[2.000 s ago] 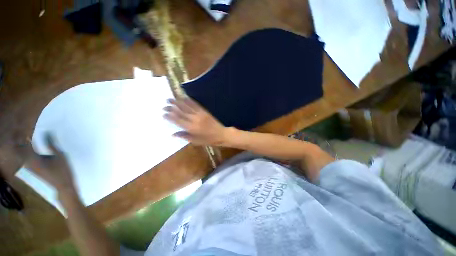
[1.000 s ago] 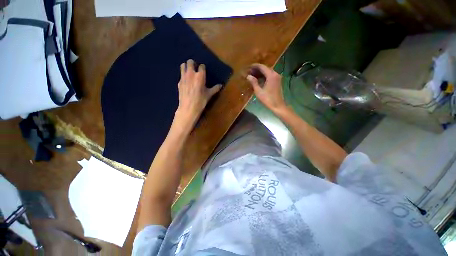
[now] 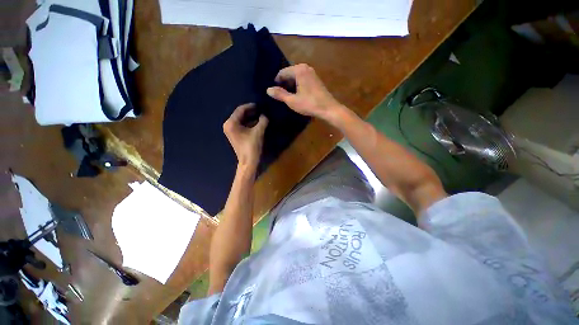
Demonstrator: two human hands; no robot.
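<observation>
A navy-black sleeve panel [image 3: 197, 133] lies on the brown table near its front edge, domed side to the left. My left hand [image 3: 246, 133] is on the panel with thumb and fingers curled together, pinching the dark cloth. My right hand [image 3: 299, 91] is at the panel's right part, thumb and fingers bent around raised cloth. The cloth between and above my hands is lifted and rumpled. A white paper sleeve pattern [image 3: 154, 232] lies at the lower left, beside the yellowish seam.
A folded bundle of white pieces with dark stripes [image 3: 70, 70] lies at the upper left. White sheets [image 3: 286, 14] lie at the top. Dark scraps [image 3: 86, 149], shears [image 3: 114, 266] and a metal-based device [image 3: 70, 222] are at the left. A metal fan [image 3: 473, 136] stands beyond the table edge.
The view has turned from the white pattern to the dark panel. My right hand has moved from the table edge onto the panel, my left hand has moved down it, and the cloth is now rumpled.
</observation>
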